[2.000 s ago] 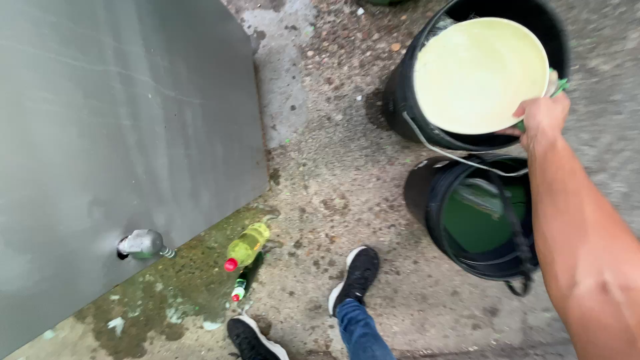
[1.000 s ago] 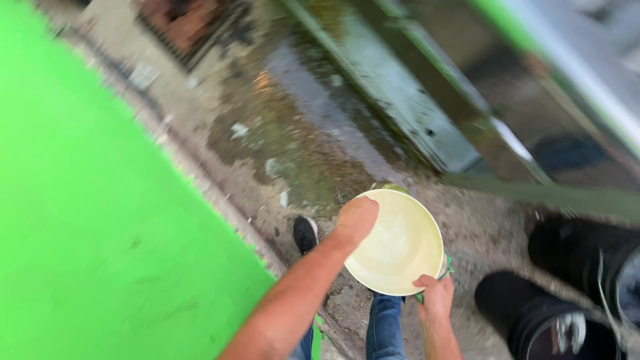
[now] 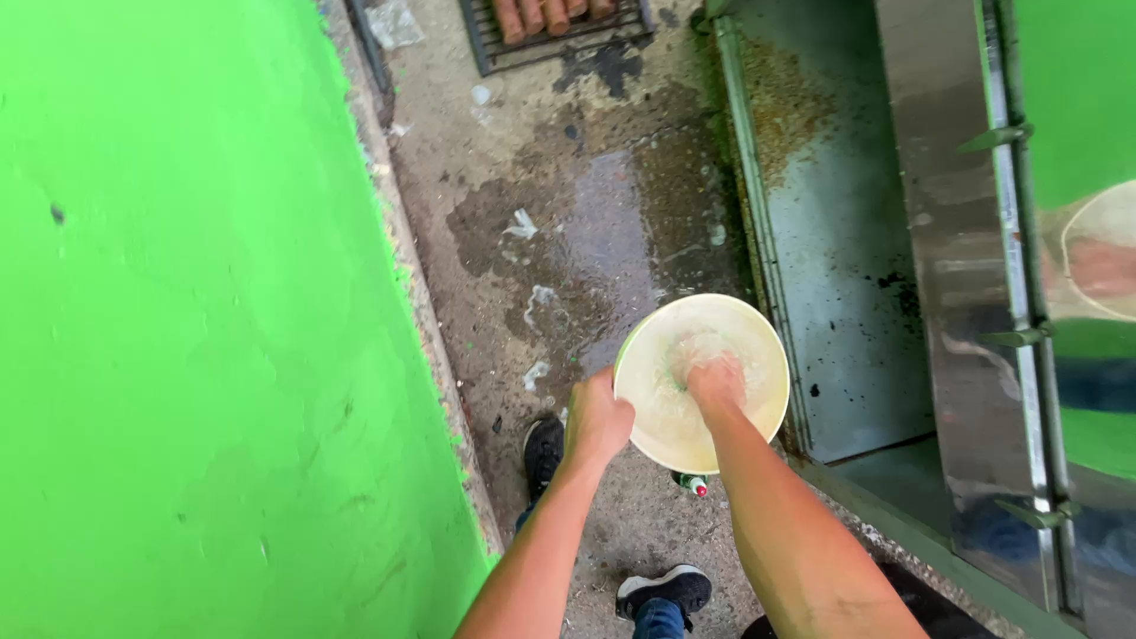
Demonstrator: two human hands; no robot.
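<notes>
A round cream-coloured bowl (image 3: 657,426) with liquid in it is held up over the wet concrete floor. My left hand (image 3: 602,417) grips its left rim, fingers hidden under and behind the edge. Inside the bowl, my right hand (image 3: 714,377) is dipped in the stirred liquid; its fingers are blurred by the water, and a small green patch shows beside them, so whether it grips something cannot be told. Just below the bowl, part of a green bottle with a red cap (image 3: 699,488) shows near the floor.
A bright green wall (image 3: 222,311) runs along the left. At right stands a metal cabinet (image 3: 954,293) with an open, stained lower part. A metal rack (image 3: 568,46) with reddish-brown cylindrical pieces lies at the top. My shoes (image 3: 666,590) are below, and black shapes sit at the lower right edge.
The view has turned from the black buckets toward the green wall. My right hand has gone from the bowl's rim into the liquid, and my left hand now holds the left rim.
</notes>
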